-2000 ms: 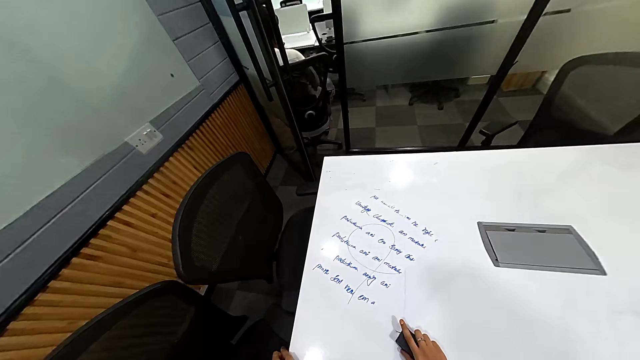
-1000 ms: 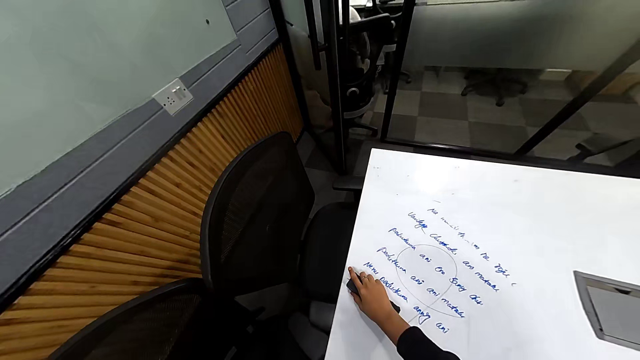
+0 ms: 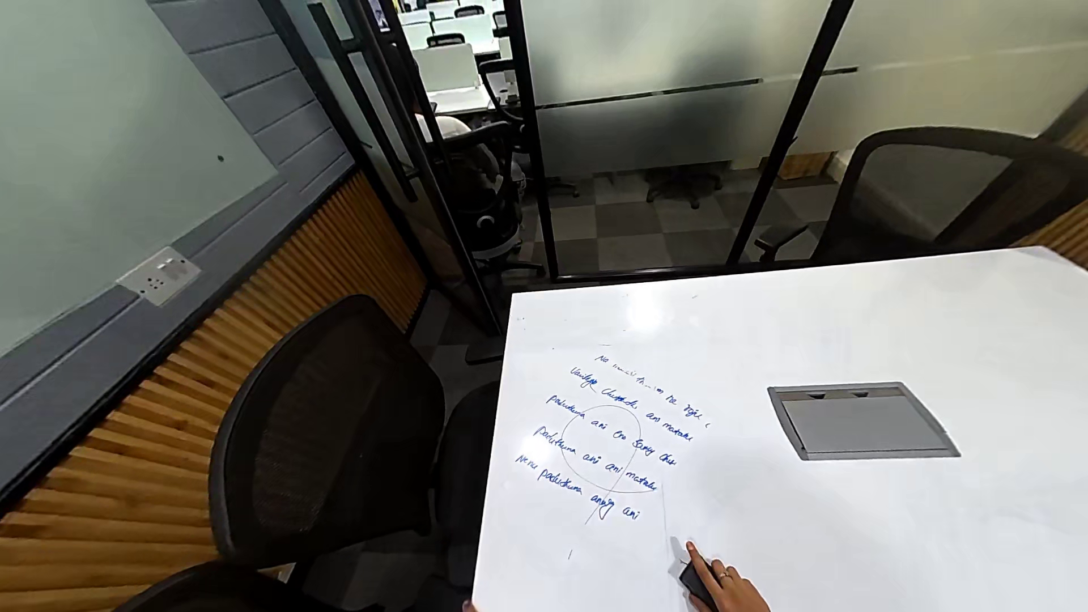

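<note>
My right hand (image 3: 729, 586), with a ring on one finger, rests at the bottom of the view on the white tabletop (image 3: 850, 527) and holds a small black block, possibly a board eraser (image 3: 697, 585), flat against the surface. Its index finger points forward past the block. Only a fingertip of my left hand (image 3: 468, 606) shows, at the table's left edge; the rest lies out of view. Beyond the right hand, to the left, lines of blue handwriting (image 3: 603, 459) cover the tabletop, with a thin drawn circle through them.
A grey cable-access flap (image 3: 867, 425) is set into the table on the right. One black mesh chair (image 3: 331, 433) stands by the left edge, another (image 3: 926, 195) beyond the far edge. A glass partition (image 3: 663, 76) and slatted wood wall (image 3: 212, 365) enclose the area.
My right hand has moved with the black block from the writing's lower left to its lower right. The bottom line of writing seen two seconds ago is gone. The view has shifted.
</note>
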